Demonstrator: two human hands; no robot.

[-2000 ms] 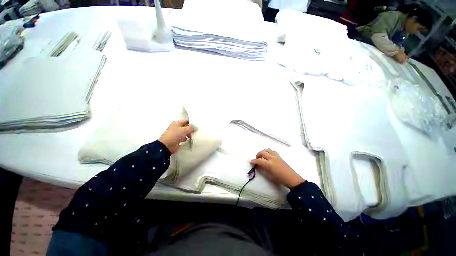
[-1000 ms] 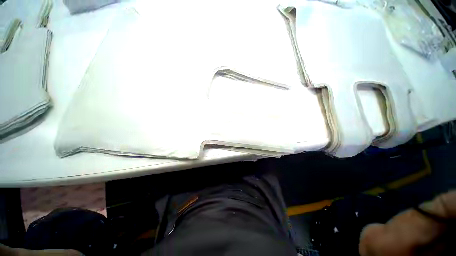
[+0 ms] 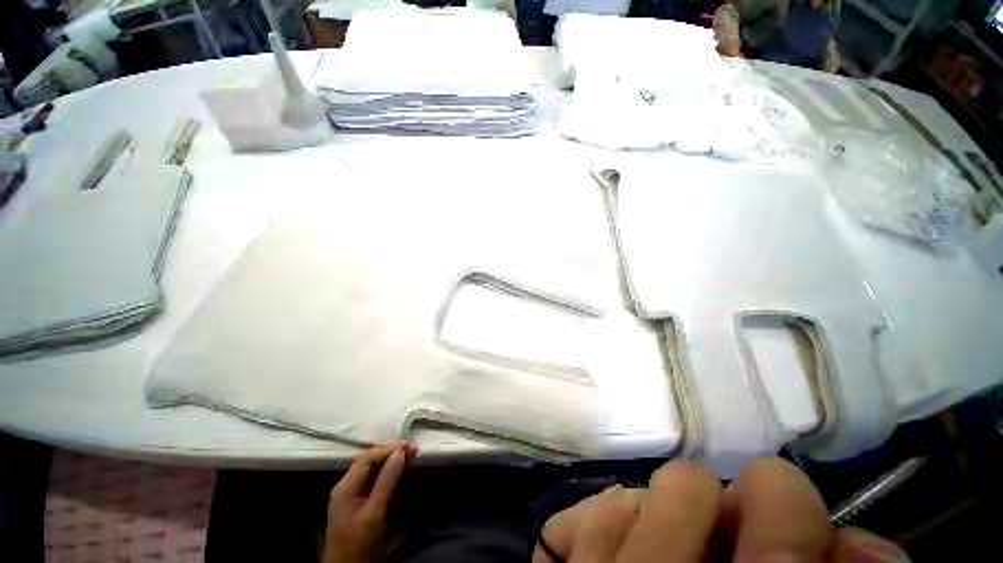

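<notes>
The off-white cut panel stack (image 3: 297,330) lies flat, with a long cutout and a notch at its near edge. My left hand (image 3: 368,497) is at the near edge, its fingertips touching the edge beside the notch's left corner. A small red spot shows at the fingertips; whether they pinch the panel is unclear. My right hand (image 3: 682,517) is large and close to the camera at the bottom right, fingers curled, cut off below. A thin grey pointed tool (image 3: 880,489) sticks out at its right side. A black cord lies by its left finger.
A second panel stack (image 3: 759,253) with a smaller cutout lies to the right. A left panel stack (image 3: 83,247) is at the far left. A flat grey-edged stack (image 3: 429,110) and a white box with an upright spout (image 3: 258,116) stand behind. Clear plastic bags (image 3: 902,181) lie far right.
The turned-back part from two seconds ago now lies flat. My left hand has moved to the near edge; my right hand has come up large in front of the camera. The view has tilted up since one second ago.
</notes>
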